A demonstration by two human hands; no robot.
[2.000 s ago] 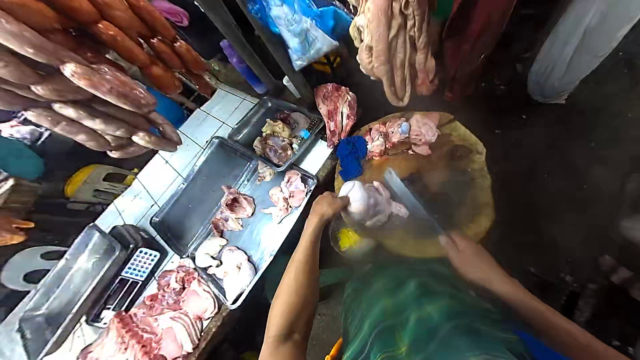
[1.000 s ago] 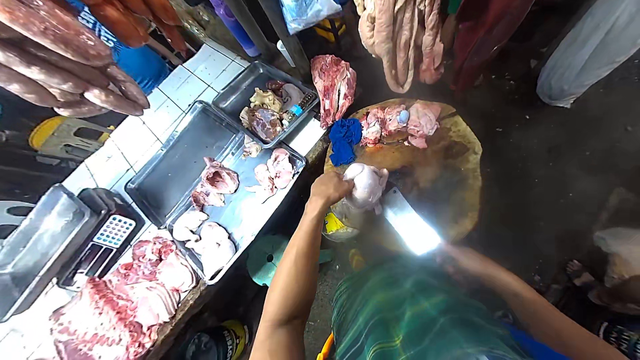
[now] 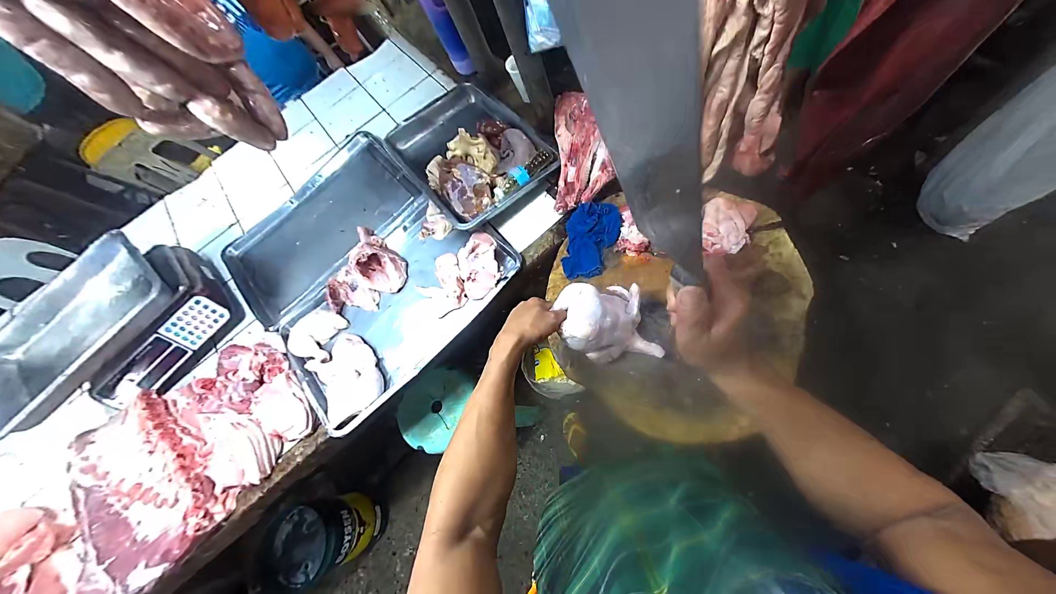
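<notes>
On a round wooden chopping block (image 3: 742, 330) lies a pale plucked chicken (image 3: 606, 320), its legs toward the right. My left hand (image 3: 532, 322) grips the chicken at its left end. Raised upright over the block, the broad blade of a cleaver (image 3: 652, 107) is blurred and close to the camera; my right hand (image 3: 705, 318) is closed around its handle. A blue cloth (image 3: 591, 239) rests at the block's upper left edge. Pink meat pieces (image 3: 726, 224) lie at the far side, partly hidden behind the blade.
Left of the block, a white-tiled counter (image 3: 252, 186) holds metal trays (image 3: 330, 210) with chicken parts, a digital scale (image 3: 169, 330) and raw meat slabs (image 3: 157, 478). Sausages (image 3: 165, 66) and pale innards (image 3: 755, 91) hang overhead. A paint bucket (image 3: 322, 536) stands below the counter.
My right hand has lifted the cleaver from low beside the chicken to upright above the block. My left hand stays on the chicken.
</notes>
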